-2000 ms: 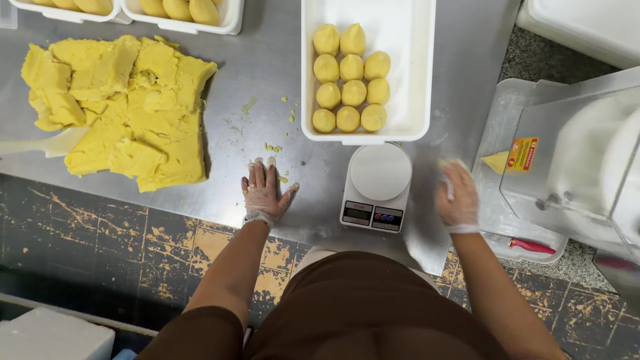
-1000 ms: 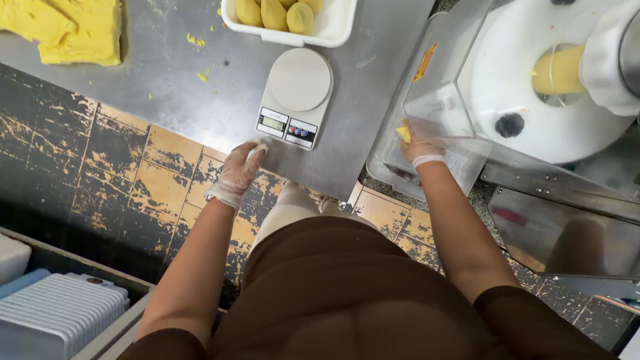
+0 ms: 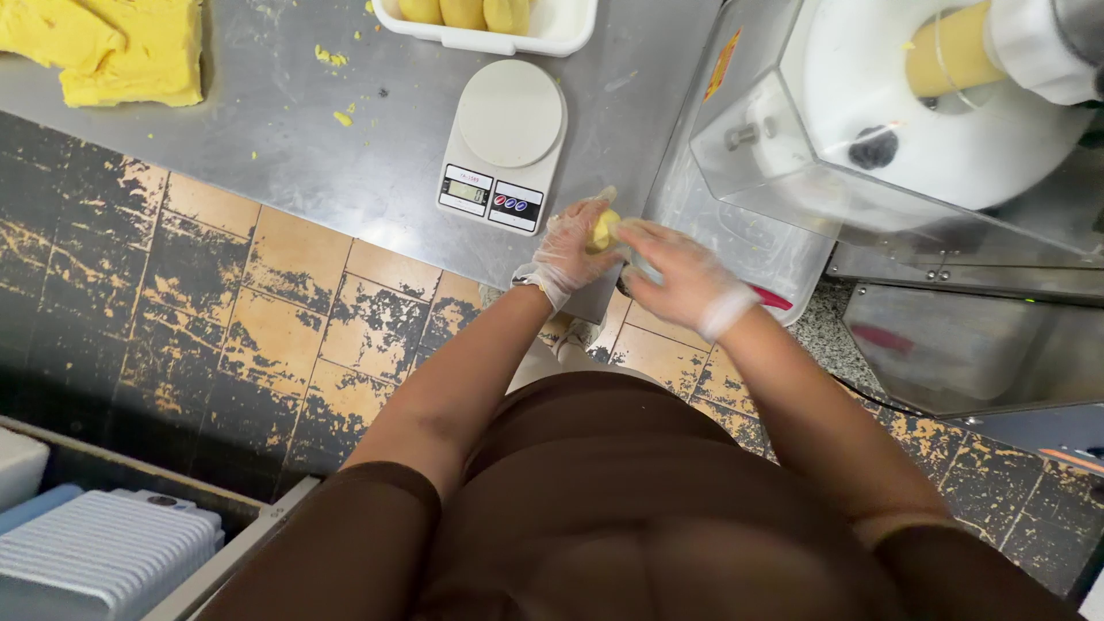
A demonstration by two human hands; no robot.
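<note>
In a clear plastic glove, my left hand (image 3: 573,246) holds a small lump of yellow dough (image 3: 603,231) in front of the scale's right corner. My right hand (image 3: 677,274), also gloved and slightly blurred, has its fingertips at the lump's right side; whether they grip it is unclear. The white digital kitchen scale (image 3: 509,129) lies on the steel table with nothing on its round plate. Behind it, a white plastic tub (image 3: 552,39) holds several shaped yellow dough pieces (image 3: 464,13). A thick yellow dough slab (image 3: 138,65) rests at the table's far left.
On the right stands a machine with a clear guard (image 3: 759,164) and a white disc (image 3: 862,52). Below it, a translucent tray (image 3: 811,267) holds a red-handled tool (image 3: 770,297). Dough crumbs (image 3: 331,57) dot the steel table (image 3: 285,147). A ribbed white container (image 3: 103,548) is at the lower left.
My right hand has come left from the tray beside the machine, and both hands now meet at the dough lump. My left hand has moved right, past the front of the scale.
</note>
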